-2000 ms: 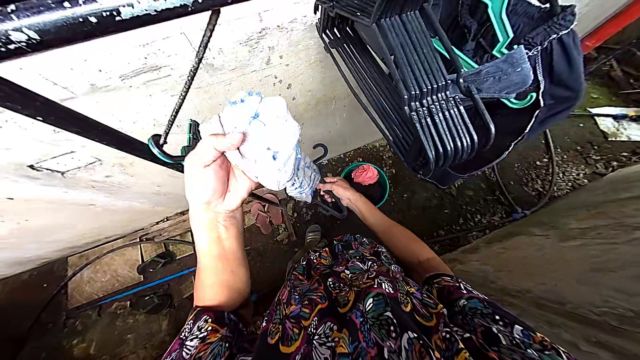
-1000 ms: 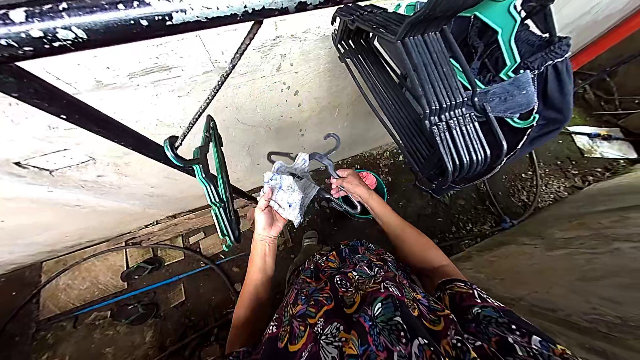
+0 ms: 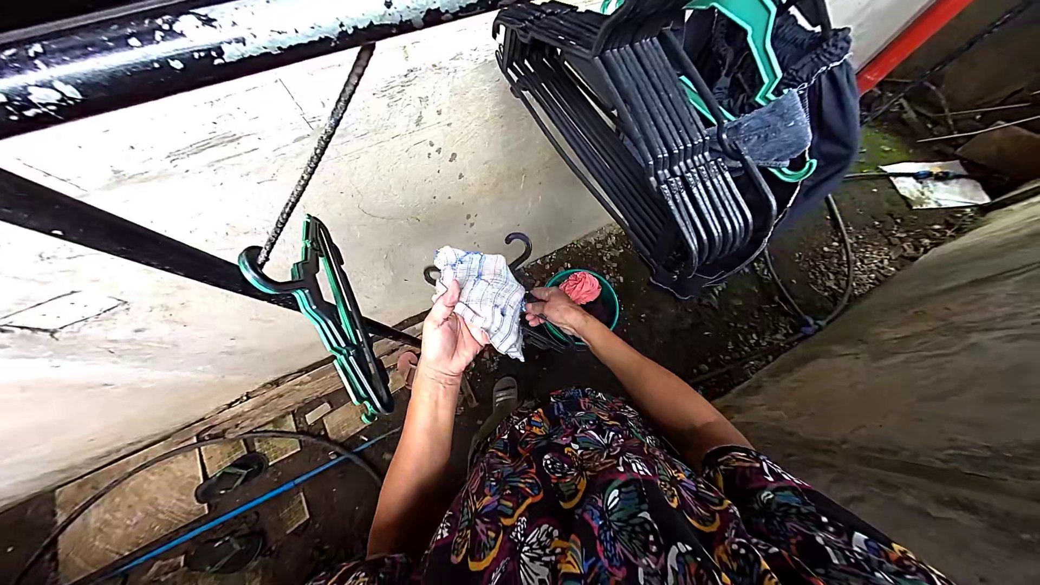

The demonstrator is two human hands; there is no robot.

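My left hand (image 3: 452,337) grips a white and blue checked cloth (image 3: 486,299) from its left side. Just right of the cloth, my right hand (image 3: 559,310) is closed on a dark plastic clothes hanger (image 3: 520,246), whose hook rises above the cloth; the cloth hides most of its frame. A second dark hook shows at the cloth's upper left. Behind my right hand stands a green bucket (image 3: 615,305) with a wadded pink cloth (image 3: 581,287) in it. Green and black hangers (image 3: 331,317) hang at the left from a twisted rod.
A row of black hangers (image 3: 674,154) and dark clothes (image 3: 833,138) hang at the upper right. A peeling black metal pipe (image 3: 203,49) crosses the top left, along a pale wall (image 3: 422,154). A blue hose (image 3: 244,508) and flip-flops (image 3: 231,478) lie on the ground at lower left.
My left hand with the cloth has come down from its raised place of two seconds ago, to beside my right hand. The cloth now covers more of the hanger than one second ago.
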